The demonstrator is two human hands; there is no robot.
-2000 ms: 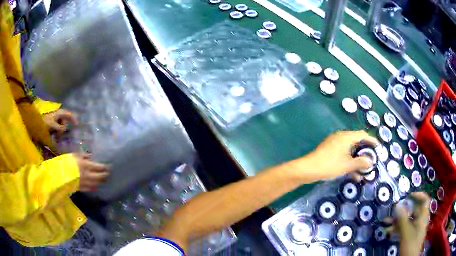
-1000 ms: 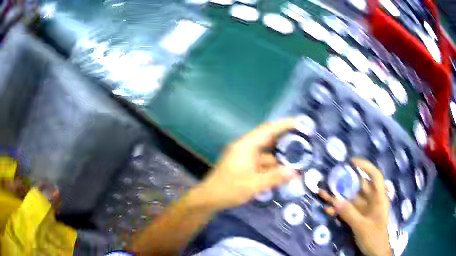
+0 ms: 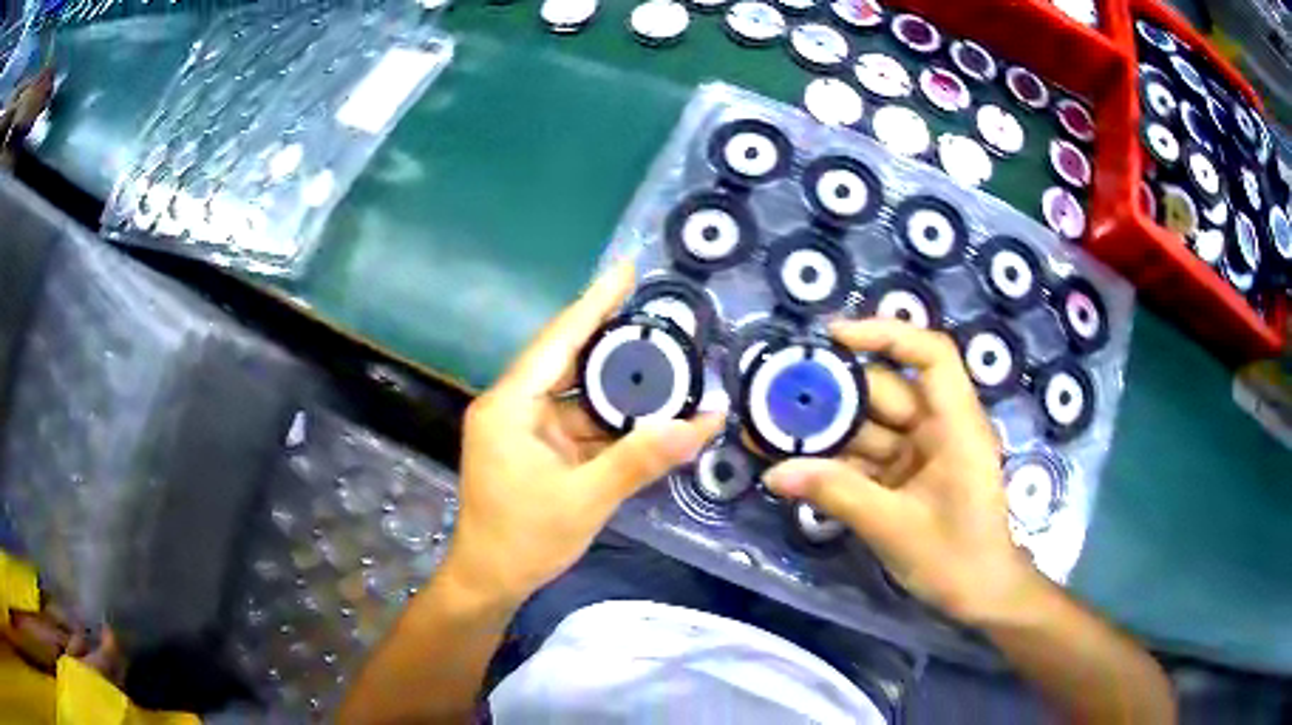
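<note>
My left hand (image 3: pixel 546 439) holds a round disc assembly (image 3: pixel 638 377) with a black rim, a broken white ring and a dark grey centre. My right hand (image 3: pixel 921 467) holds a similar disc assembly (image 3: pixel 803 398) with a blue centre. Both discs are held side by side, faces up, above the clear blister tray (image 3: pixel 677 142). The tray holds rows of black-ringed discs (image 3: pixel 808 271) with pale centres. An empty-looking pocket (image 3: pixel 1032 489) shows near the tray's right corner. My hands and the held discs hide part of the tray's middle.
Loose discs (image 3: pixel 881 74) lie in rows behind the tray, some pink-faced (image 3: pixel 945 88). A red bin (image 3: pixel 1122 170) heaped with discs is at the right. Another clear tray (image 3: pixel 269 156) lies on the green bench at the left. Stacked trays (image 3: pixel 347 524) and a yellow sleeve (image 3: pixel 92 694) are lower left.
The view has swung right towards the tray. My left hand was over the loose discs and is now over the tray. The two held discs are now closer together and in sharp view.
</note>
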